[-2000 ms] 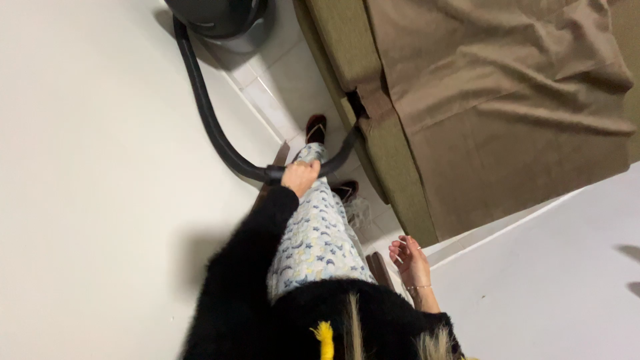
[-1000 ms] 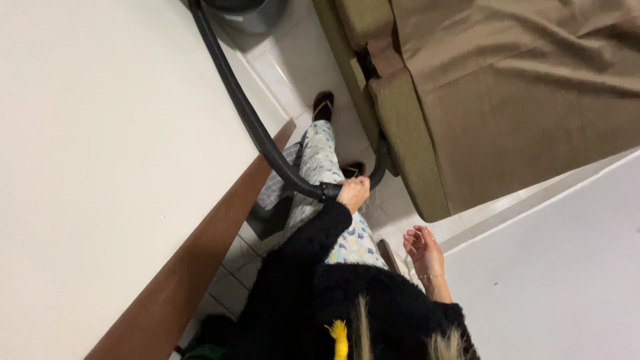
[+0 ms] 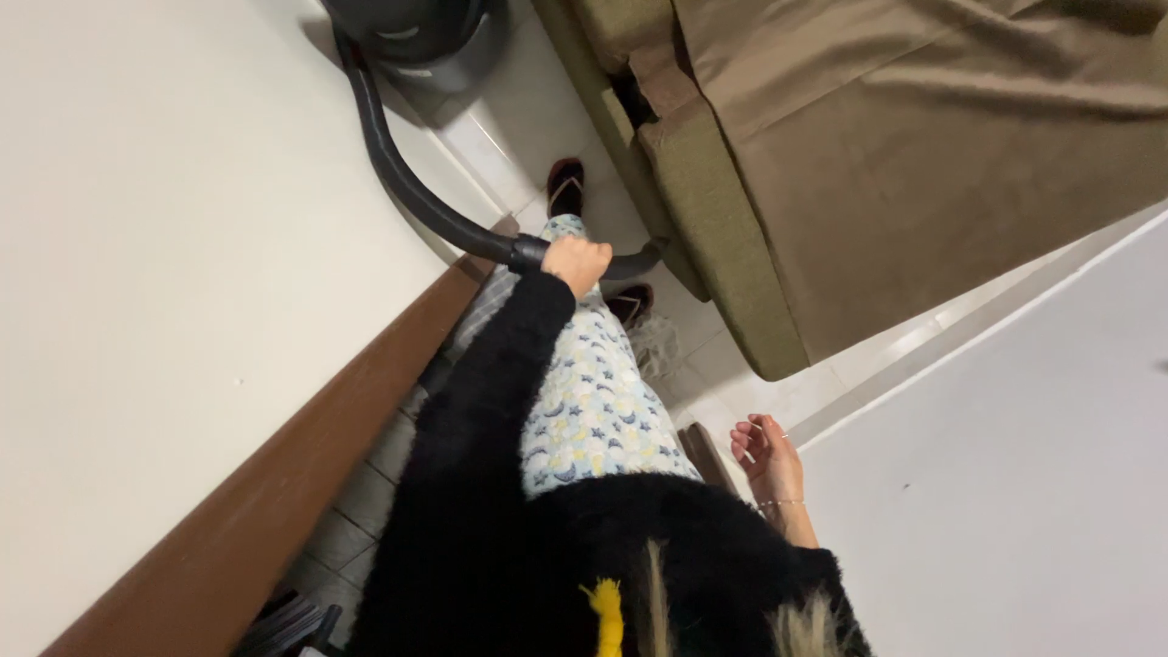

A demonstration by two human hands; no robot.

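My left hand (image 3: 577,265) is closed around the dark handle of a vacuum cleaner hose (image 3: 415,196), over my patterned trousers. The hose curves up to a black and grey vacuum cleaner (image 3: 411,36) at the top. On the other side of the hand, a dark curved tube (image 3: 634,265) reaches the lower side of a green upholstered sofa (image 3: 730,237), where its far end is hidden. My right hand (image 3: 766,452) is raised beside the light wall, fingers loosely bent, holding nothing. A brown cloth (image 3: 903,192) covers much of the sofa.
A light wall (image 3: 201,182) with a brown edge (image 3: 301,438) stands on the left, another wall (image 3: 1004,474) at lower right. Between them is a tiled floor (image 3: 547,100). A translucent crumpled thing (image 3: 655,347) lies by my foot. Dark items (image 3: 287,625) are at lower left.
Since the earliest frame, my left hand and the tube have moved along the sofa's side, away from its dark gap and nearer its corner. The right hand remains raised and empty.
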